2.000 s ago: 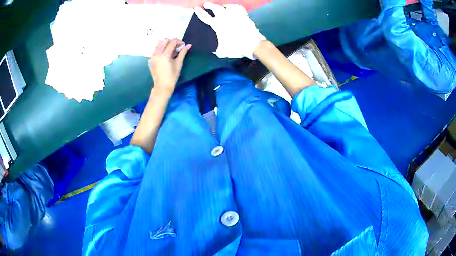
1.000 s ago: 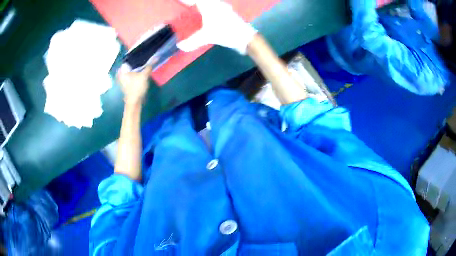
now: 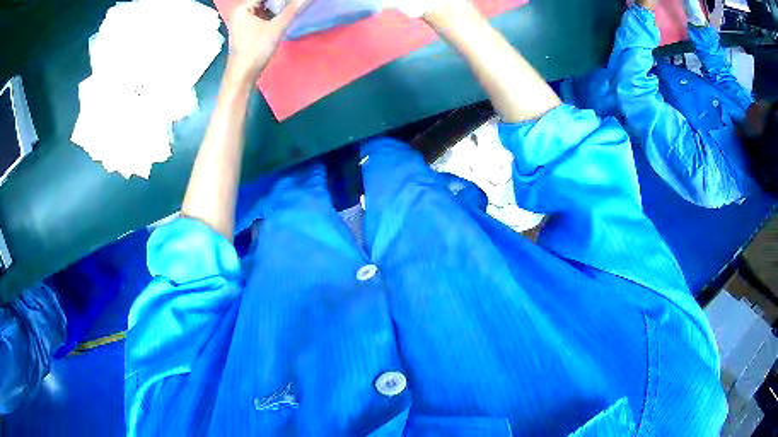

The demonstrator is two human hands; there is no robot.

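Note:
A pale grey-blue wrapped device (image 3: pixel 331 17) is over the red-pink mat (image 3: pixel 341 64) at the top edge, partly cut off. My bare left hand (image 3: pixel 263 24) is at its left end, with the fingers around that end. My right hand (image 3: pixel 415 7), in a white glove, is at its right end. It is mostly cut off by the top edge, so its grip does not show. A loose fanned stack of white wraps (image 3: pixel 141 90) lies left of the mat.
The dark green bench (image 3: pixel 77 209) runs across the top. White-framed trays (image 3: pixel 19 124) stand at the far left. An open carton of white material (image 3: pixel 482 166) is below the bench edge. A neighbouring worker in blue (image 3: pixel 674 128) is at upper right. White boxes (image 3: pixel 738 333) are at lower right.
The dark slab first lay at the white wraps, then was lifted over the mat in my left hand. Now a pale wrapped shape is between both hands, further up and right.

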